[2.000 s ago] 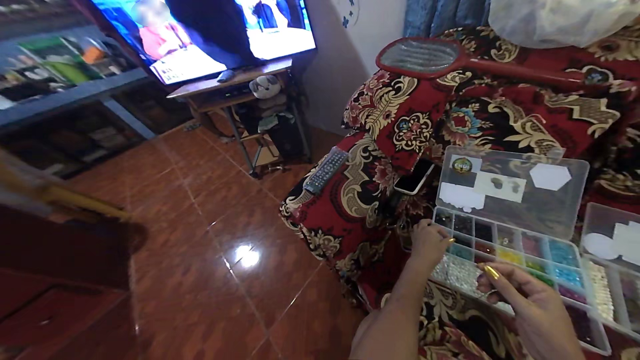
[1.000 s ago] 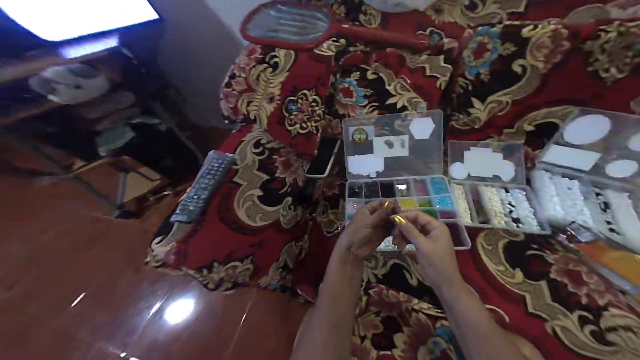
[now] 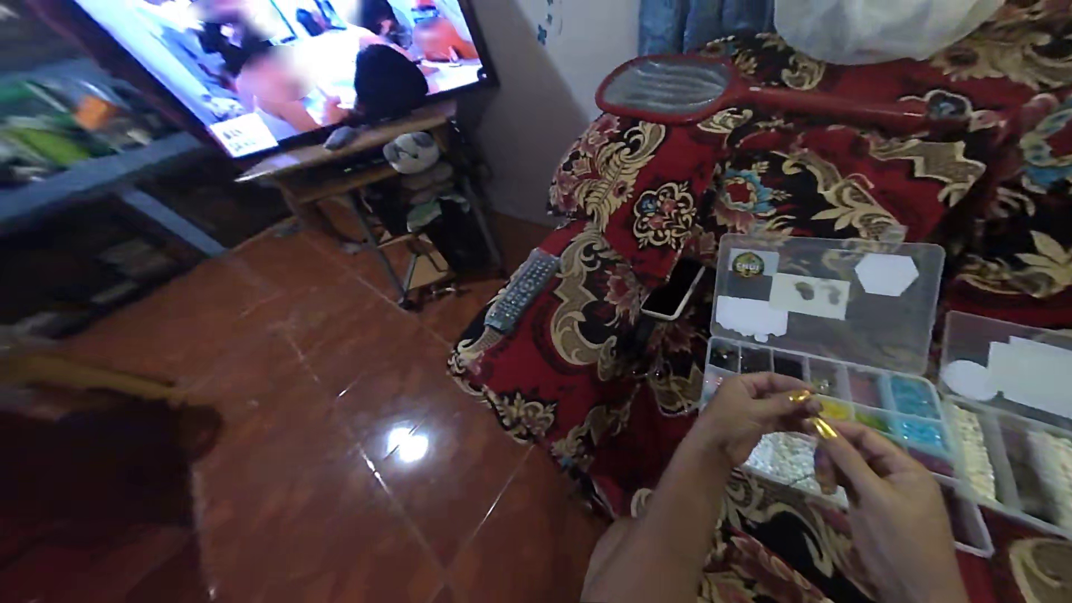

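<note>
Both hands meet above a clear plastic compartment box [image 3: 955, 469] of coloured beads, its lid [image 3: 900, 322] raised behind it. My left hand [image 3: 754, 410] has thumb and index finger pinched together; my right hand [image 3: 879, 486] pinches close beside it, the fingertips almost touching. The nails are gold. Whatever lies between the fingertips is too small to make out, though a thin dark line shows below my right fingers. White or clear beads [image 3: 783, 456] fill a compartment under my hands, and blue beads [image 3: 917, 410] lie in compartments to the right.
A second bead box [image 3: 1005, 461] stands at the right. On the patterned red sofa cover lie a smartphone [image 3: 674, 289], a remote control [image 3: 525, 291] and a red racket-shaped swatter [image 3: 666, 88]. A television [image 3: 335, 75] stands over a small wooden table [image 3: 360, 155]; tiled floor [image 3: 335, 469] spreads at left.
The view has swung right and then back left. My hands were apart over the box two seconds ago; they came together by one second ago and remain close.
</note>
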